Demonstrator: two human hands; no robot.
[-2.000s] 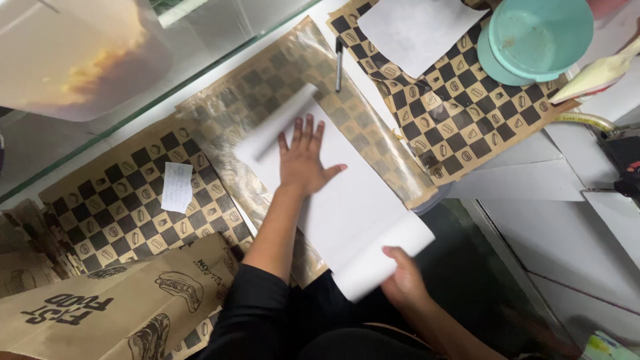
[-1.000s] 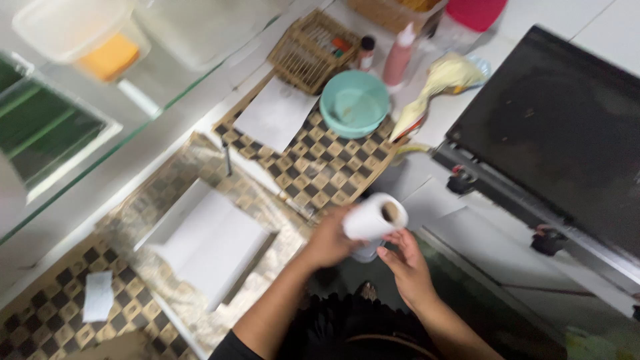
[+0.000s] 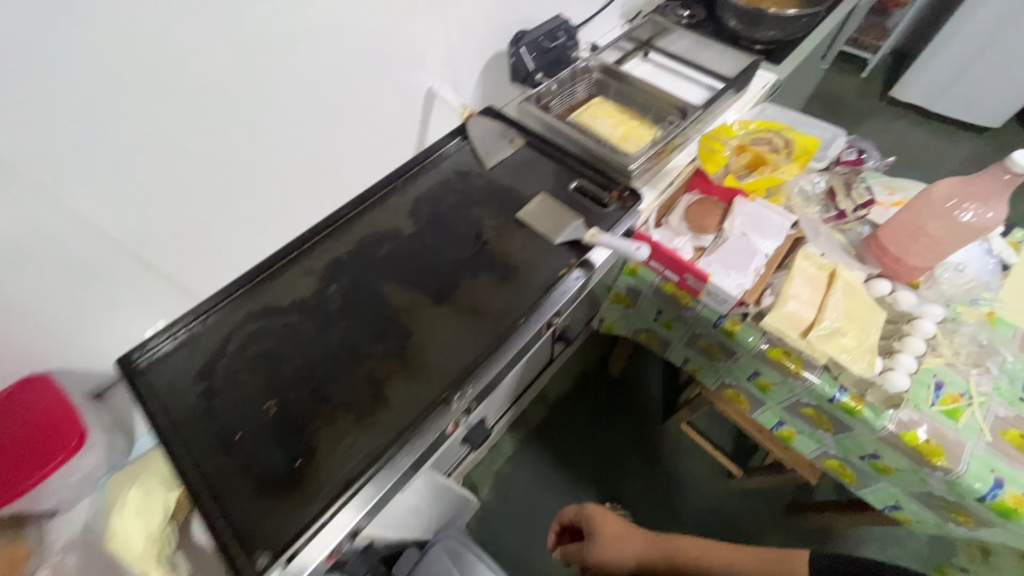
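Note:
My right hand (image 3: 596, 538) hangs over the dark floor at the bottom, its fingers loosely curled and nothing visible in it. My left hand is out of view. Up and to the left of the right hand lies a black flat griddle (image 3: 360, 320) with dark residue. A metal spatula with a white handle (image 3: 552, 220) rests across the griddle's right edge. A wide scraper (image 3: 492, 142) lies at its far corner. Beyond them, a wire fryer basket (image 3: 640, 92) holds a pale yellow block (image 3: 614, 124).
On the table with a fruit-patterned cloth (image 3: 768, 360) stand an open box (image 3: 680, 272) with a brown egg, packed pale slices (image 3: 828, 308), white eggs (image 3: 910, 346), a yellow bag (image 3: 756, 156) and a pink bottle (image 3: 940, 216). A red lid (image 3: 36, 436) is at the left. A pot (image 3: 772, 18) stands far back.
The view has swung far right, from the paper-covered counter to the griddle and table. The white roll both hands held one second ago is out of view, as is my left hand.

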